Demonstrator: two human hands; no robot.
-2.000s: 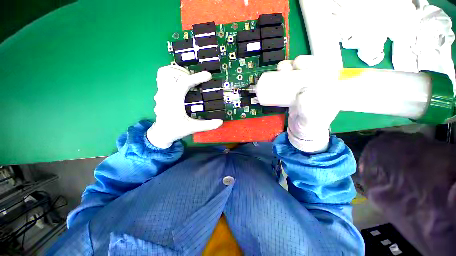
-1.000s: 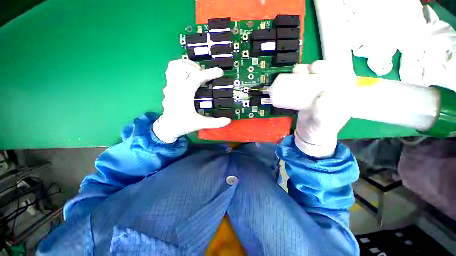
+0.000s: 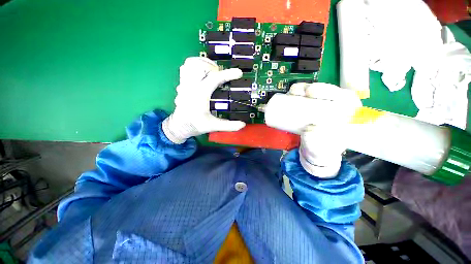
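My left hand (image 3: 199, 100), in a white glove, holds the left edge of the green PCB panel (image 3: 273, 66), thumb and fingers spread around the lower-left group of black blocks (image 3: 240, 96). My right gloved hand (image 3: 323, 111) grips the white dispensing syringe (image 3: 400, 135) with a yellow label and green end cap (image 3: 455, 157). Its thin needle (image 3: 248, 104) points left over the lower-left blocks. White adhesive lines (image 3: 232, 41) run between the upper-left blocks. The lower-right blocks are mostly hidden by my right hand and the syringe.
The red-orange pad (image 3: 253, 135) lies under the panel on the green mat (image 3: 103, 67). A spare white syringe (image 3: 354, 56) lies at the right, beside crumpled white cloths or gloves (image 3: 395, 41). Purplish fabric (image 3: 434, 201) shows below the bench edge at the right.
The syringe now tilts more, its green end lower, and its needle has moved from the panel's middle to the lower-left blocks. The view has shifted; my left hand keeps its hold.
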